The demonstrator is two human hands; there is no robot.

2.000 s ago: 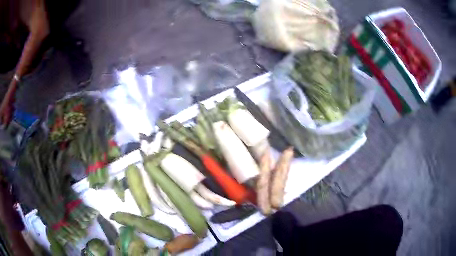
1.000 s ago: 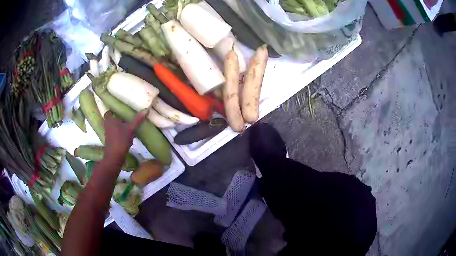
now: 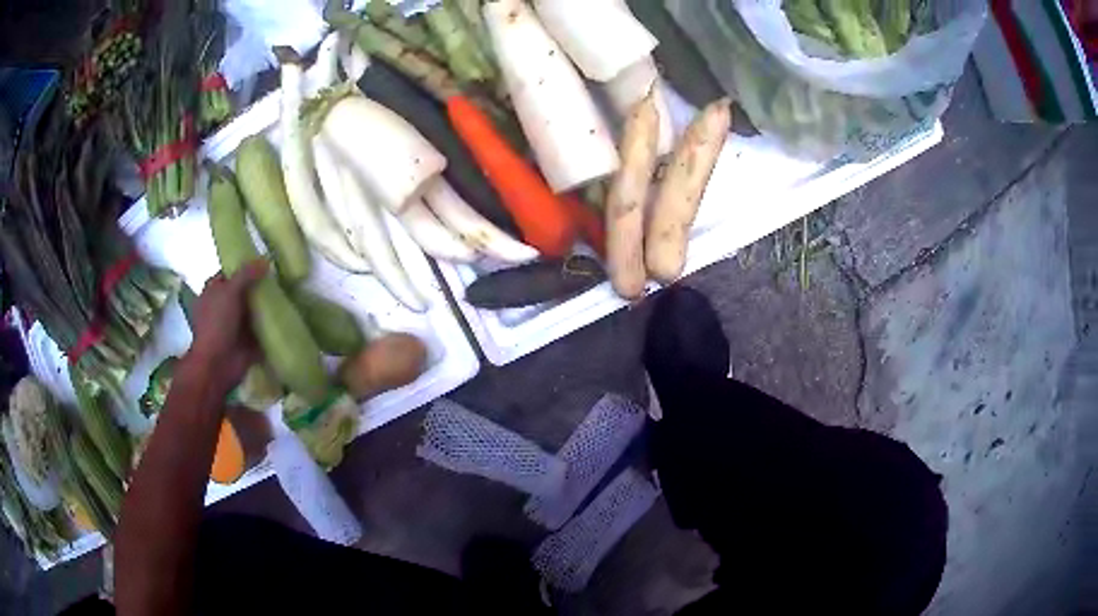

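Observation:
My left hand reaches in from the lower left and is closed around the middle of a long light green gourd. The gourd slants from upper left to lower right over the white foam tray. A shorter green gourd lies just above it, and another green one is partly hidden behind it. A brown, rounded vegetable lies at the gourd's lower right. My right hand is not in view.
White daikons, a carrot, a dark eggplant and two beige-brown roots lie to the right. Red-tied greens are at left. Foam netting lies on the ground before my dark-clothed knee.
My left hand has closed on the long gourd, which has moved left, away from the daikon, uncovering slim white vegetables. The view has shifted slightly.

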